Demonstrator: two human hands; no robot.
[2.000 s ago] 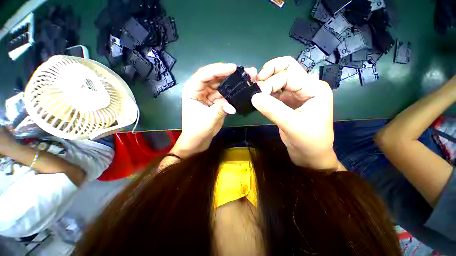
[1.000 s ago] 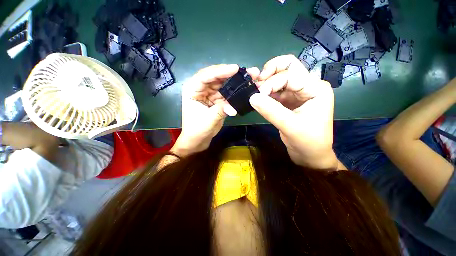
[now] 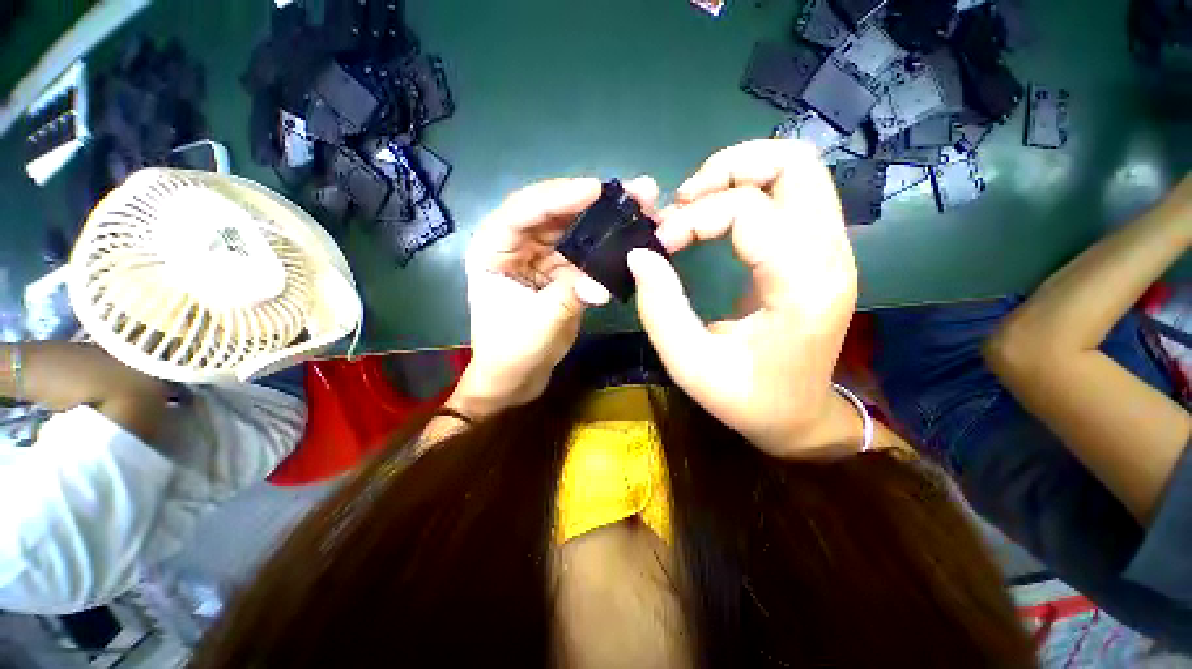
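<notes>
A small black plastic housing [image 3: 609,244] is held up above the front edge of the green bench, tilted, with a notched upper edge. My left hand [image 3: 529,281] grips its left side between fingers and thumb. My right hand [image 3: 758,281] touches its right side, with the thumb on the lower right face and the index finger at the upper right edge. Whether a separate adhesive pad lies on the housing cannot be told.
Loose piles of black housings lie on the bench at left [image 3: 353,118] and right [image 3: 902,92]. A cream fan [image 3: 216,268] stands at left. A white sheet with black pieces [image 3: 56,120] is at far left. Another person's arm [image 3: 1085,353] is at right, and another person's sleeve [image 3: 79,497] at left.
My right thumb has moved left and up over the housing's face, and the right hand has turned slightly. The housing stays in my left hand, a little further left in view.
</notes>
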